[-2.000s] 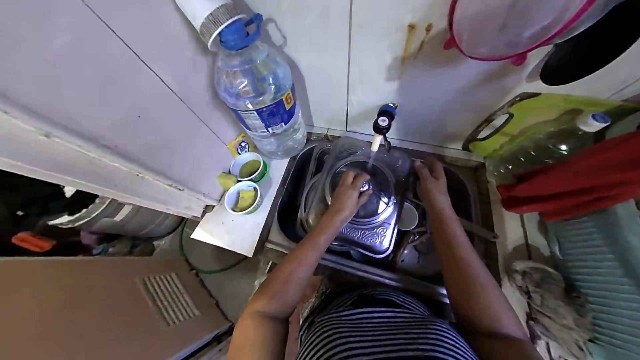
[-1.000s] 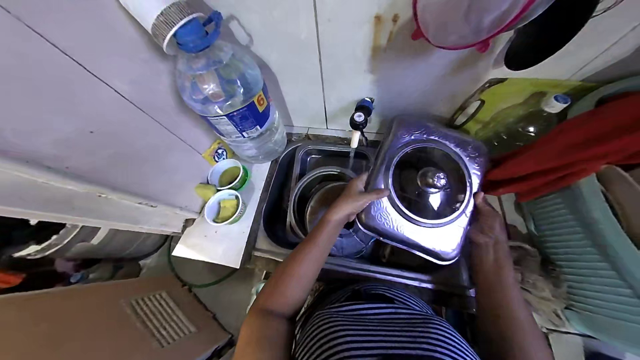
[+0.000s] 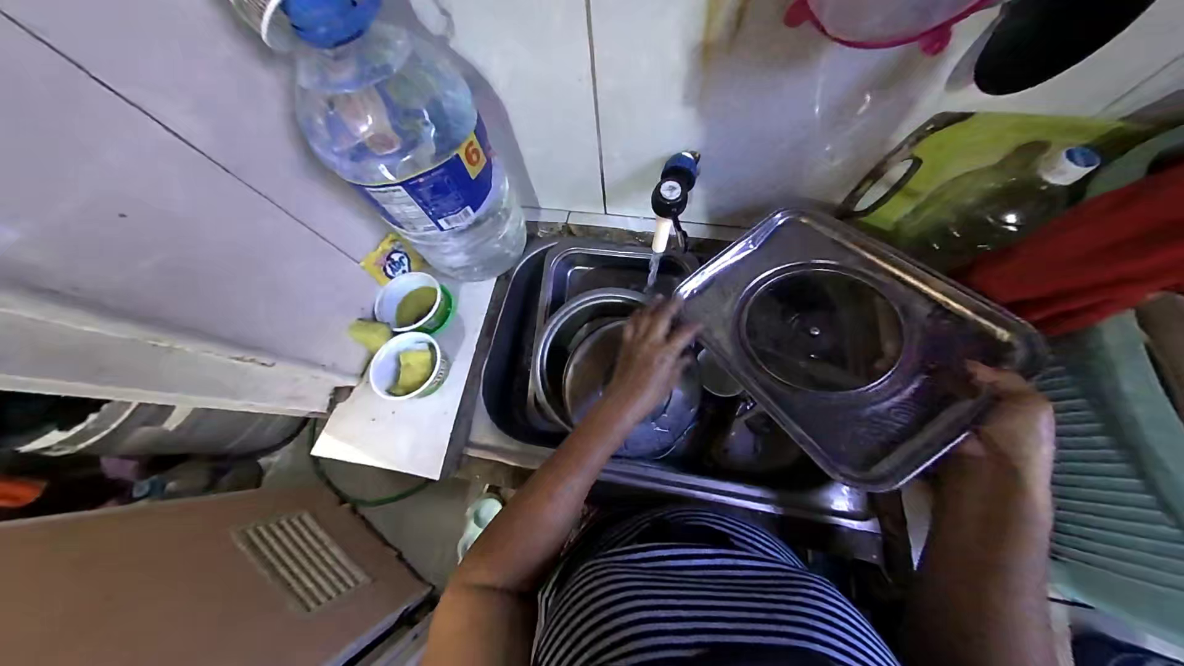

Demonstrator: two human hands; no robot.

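My right hand [image 3: 1013,416] grips the lower right corner of a rectangular metal lid with a round glass window [image 3: 860,351], its underside now facing me. My left hand [image 3: 652,356] is just left of the lid, over the sink, blurred, its fingers spread; I see nothing held in it. Below it, round metal pots [image 3: 555,351] sit in the left part of the steel sink [image 3: 518,444]. Water runs from the faucet [image 3: 663,217] behind my left hand. A metal cup [image 3: 717,375] and other dishes lie partly hidden under the lid.
On the white ledge [image 3: 398,435] at the left stand a large water bottle [image 3: 425,157] and two tubs, one [image 3: 407,365] with a yellow sponge piece. At the right are a green cutting board [image 3: 980,157], a clear bottle [image 3: 990,203], a red cloth [image 3: 1091,250] and a ribbed plastic container [image 3: 1101,453].
The lid has been raised from the sink, moved right and turned over, its knob side no longer showing. My left hand has let go of it.
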